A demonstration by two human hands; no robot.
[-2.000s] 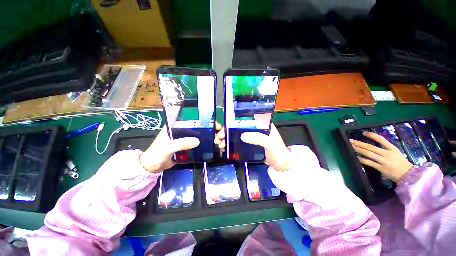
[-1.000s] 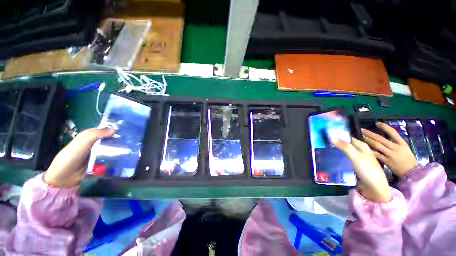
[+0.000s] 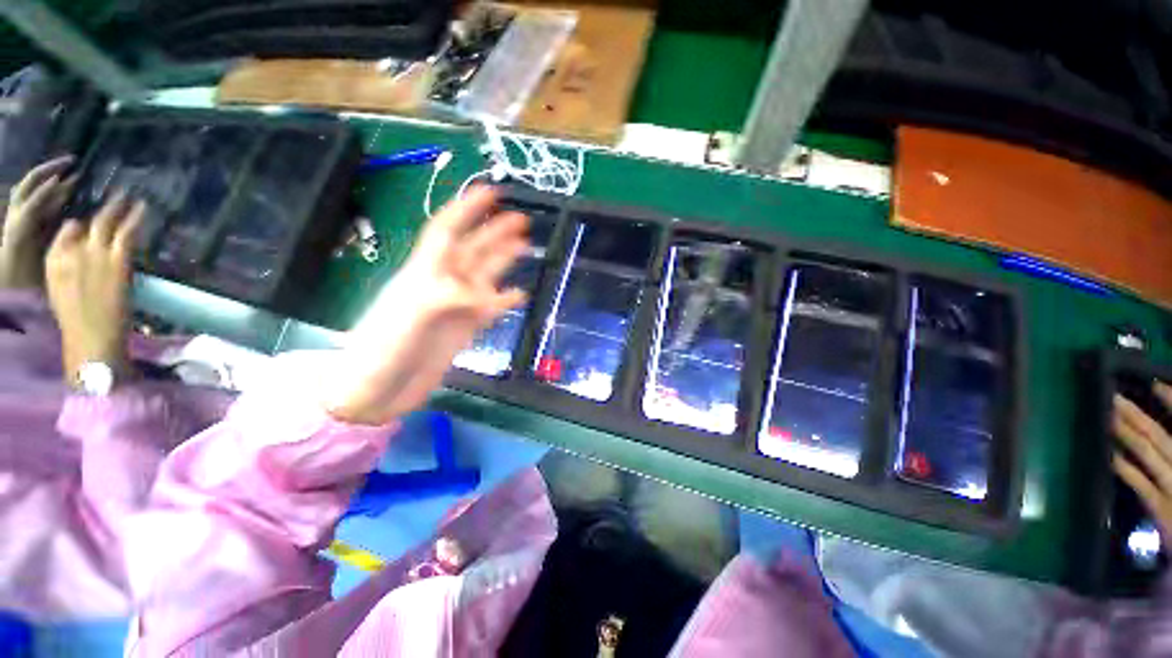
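Note:
A long black tray [image 3: 625, 409] lies in front of me on the green bench, tilted across the picture. Its five pockets each hold a smartphone [image 3: 949, 386] lying flat, screen up and lit, several with a small red mark near the bottom. My left hand [image 3: 443, 302] is raised over the tray's left end, blurred, its fingers apart and holding nothing. It hides part of the leftmost phone [image 3: 486, 356]. My right hand is not in view.
A neighbour's hands lie by the left tray [image 3: 289, 219]. Another person's hand [image 3: 1144, 450] is over a tray at the right edge. Behind are white earphones [image 3: 537, 165], a blue pen [image 3: 401, 158], a clear box [image 3: 521, 64], an orange-brown board [image 3: 1028, 206] and a metal post [image 3: 803, 77].
Both phones have left my hands, and the tray's end pockets now hold phones. My right hand has gone out of view. The view has turned left and tilted.

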